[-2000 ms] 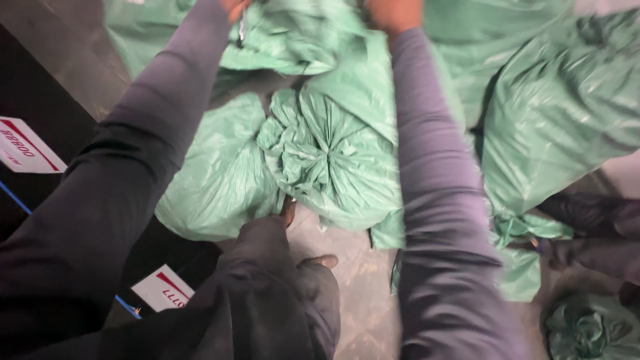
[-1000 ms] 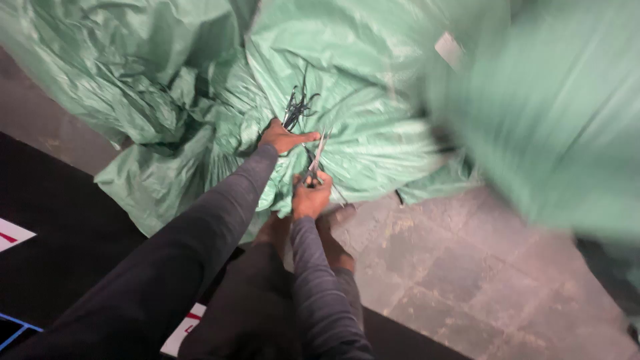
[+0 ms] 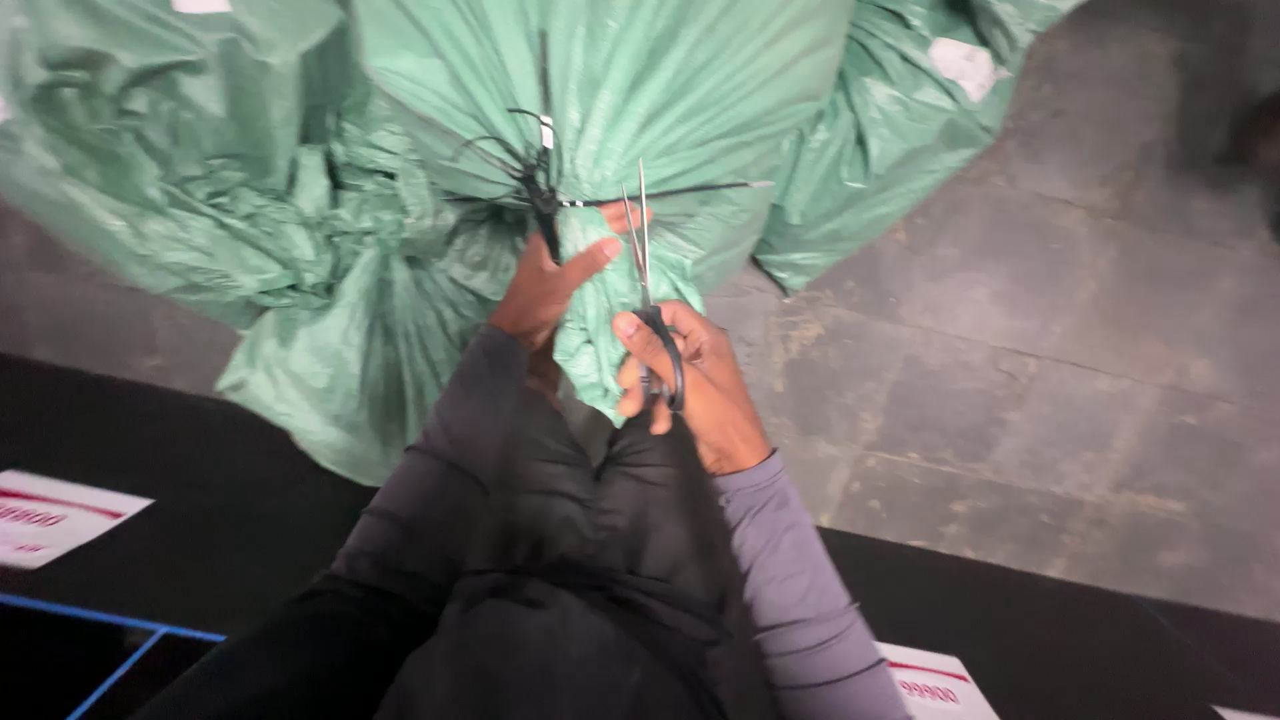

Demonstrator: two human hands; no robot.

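A large green woven plastic sack (image 3: pixel 640 90) lies before me, its neck gathered and bound with several black cable ties (image 3: pixel 540 190) whose loose tails stick out. My left hand (image 3: pixel 555 280) grips the sack's bunched neck just below the ties. Scissors (image 3: pixel 648 290) with black handles are in my right hand (image 3: pixel 700 380), fingers in the loops. Their blades point away from me, slightly apart, beside the left fingertips and close to one tie's long tail, which runs to the right. Whether the blades touch that tail I cannot tell.
Another green sack (image 3: pixel 340 380) with a crumpled neck lies at the left, and one more (image 3: pixel 880 150) at the right. Grey paved floor (image 3: pixel 1000 400) spreads to the right. A black surface with white printed labels (image 3: pixel 930 680) runs along the near side.
Two seconds ago both arms reached far forward among the sacks. One second ago the scissors were in my right hand near the cable ties. The view has shifted greatly.
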